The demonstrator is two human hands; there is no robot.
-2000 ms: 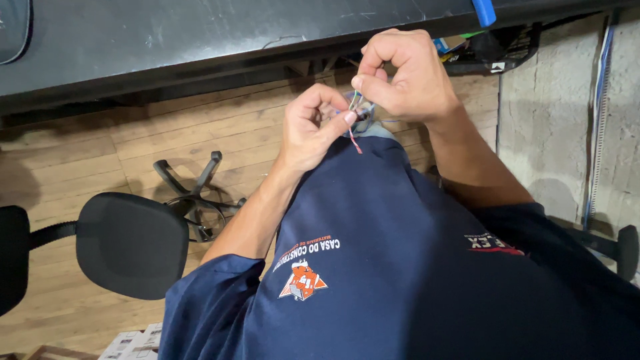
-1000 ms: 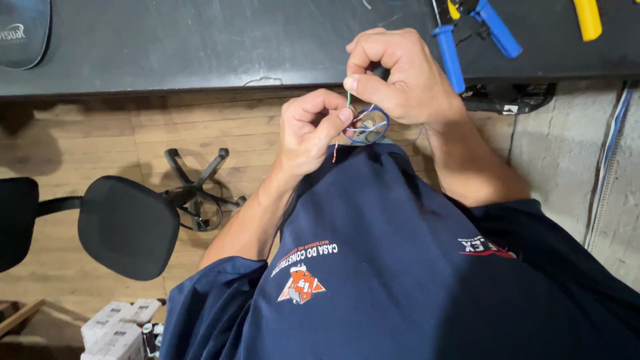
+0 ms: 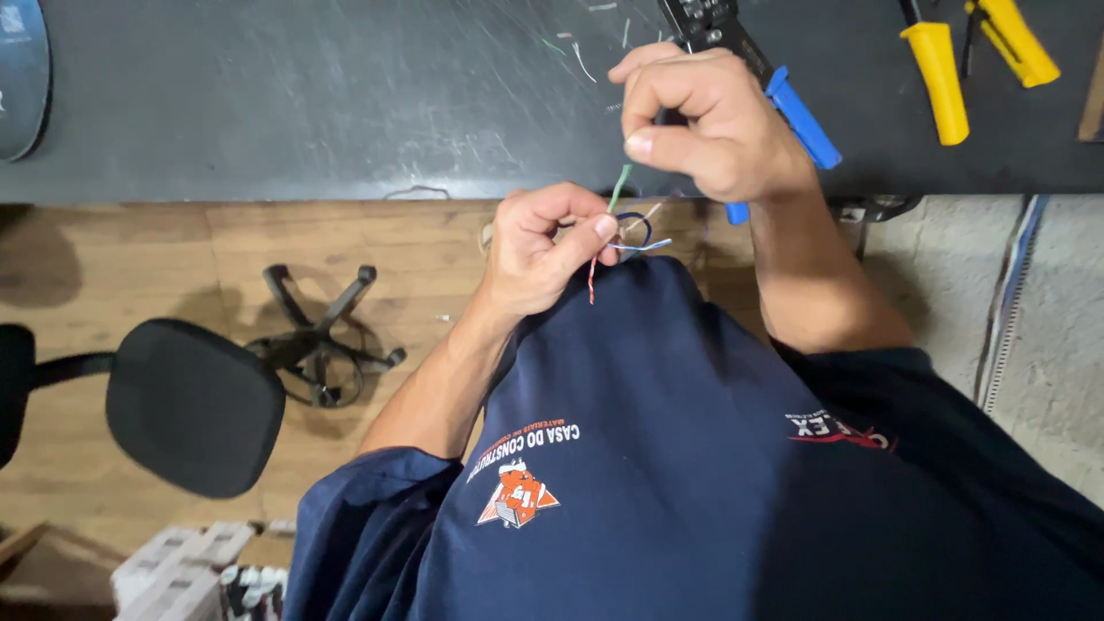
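Observation:
Between its thumb and forefinger, my left hand [image 3: 556,246] pinches the end of a blue network cable [image 3: 642,226] in front of my shirt. Fanned out from that pinch are a green wire pair [image 3: 619,188] pointing up, a blue-and-white pair [image 3: 651,247] to the right, a red-orange pair [image 3: 592,280] hanging down and a pale pair [image 3: 647,216]. Just above the tip of the green pair is my right hand [image 3: 711,125], thumb and forefinger close together; whether a wire is between them cannot be told. Part of the cable is hidden behind my left fingers.
A black table [image 3: 345,103] spans the top, with wire scraps [image 3: 582,60] on it. A blue-handled crimping tool [image 3: 802,121] lies partly behind my right hand. Yellow-handled tools [image 3: 940,82] are at the right. An office chair [image 3: 194,405] stands on the left; white boxes [image 3: 177,573] are lower left.
My right hand was at the wires beside my left hand and has moved up from them. The green pair now points upward on its own. The view has shifted, showing more of the table.

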